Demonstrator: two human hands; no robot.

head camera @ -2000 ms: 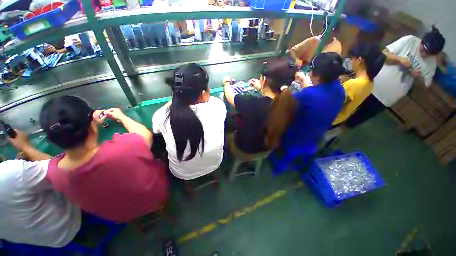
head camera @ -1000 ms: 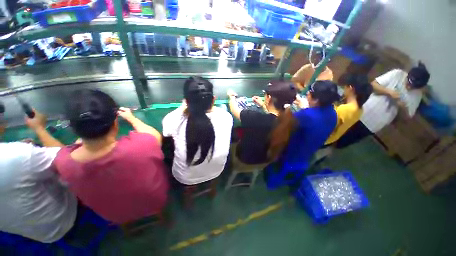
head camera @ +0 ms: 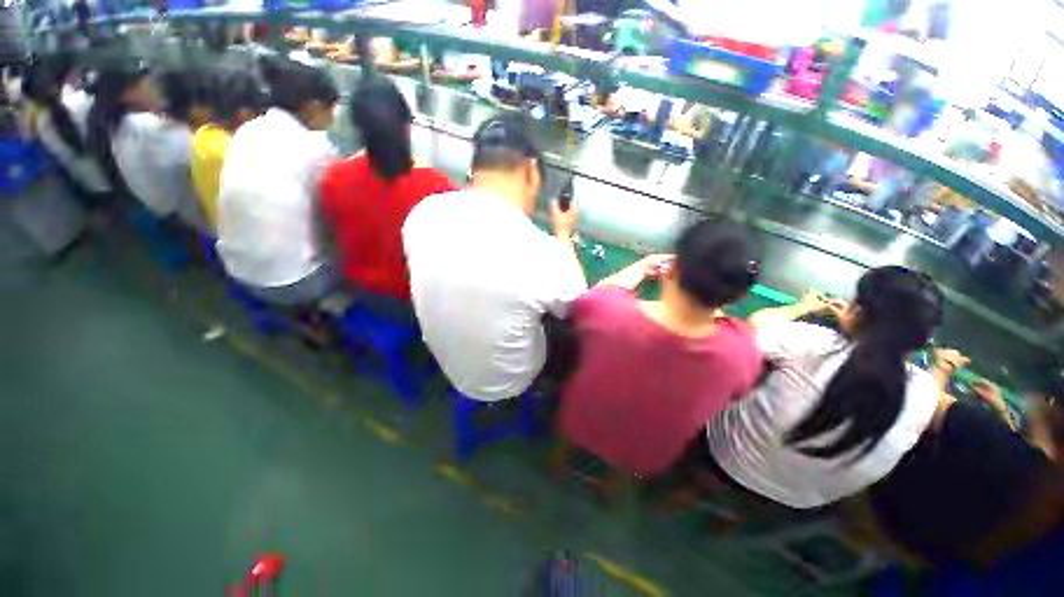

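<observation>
Neither of my hands is in the picture. Nearest in front of me, seated workers face a green bench edge (head camera: pixel 764 301) beside a long dark, shiny conveyor (head camera: pixel 653 208). A worker in a pinkish-red shirt (head camera: pixel 659 379) holds something too small to tell near the face. A worker in a white shirt (head camera: pixel 484 286) holds up a dark tool or object (head camera: pixel 566 196). A worker in a striped white shirt (head camera: pixel 817 408) has both hands over the bench. The picture is blurred.
Blue stools (head camera: pixel 490 422) stand under the workers. A yellow line (head camera: pixel 484 490) runs along the green floor (head camera: pixel 198 432) behind them. A small red object (head camera: pixel 264 571) shows at the bottom edge. A blue bin (head camera: pixel 723 65) sits on the overhead shelf. More workers sit toward the far left.
My view has swung left along the line. The seated workers have shifted right in the picture, and more workers show at the left. The tote of silvery parts has left the view.
</observation>
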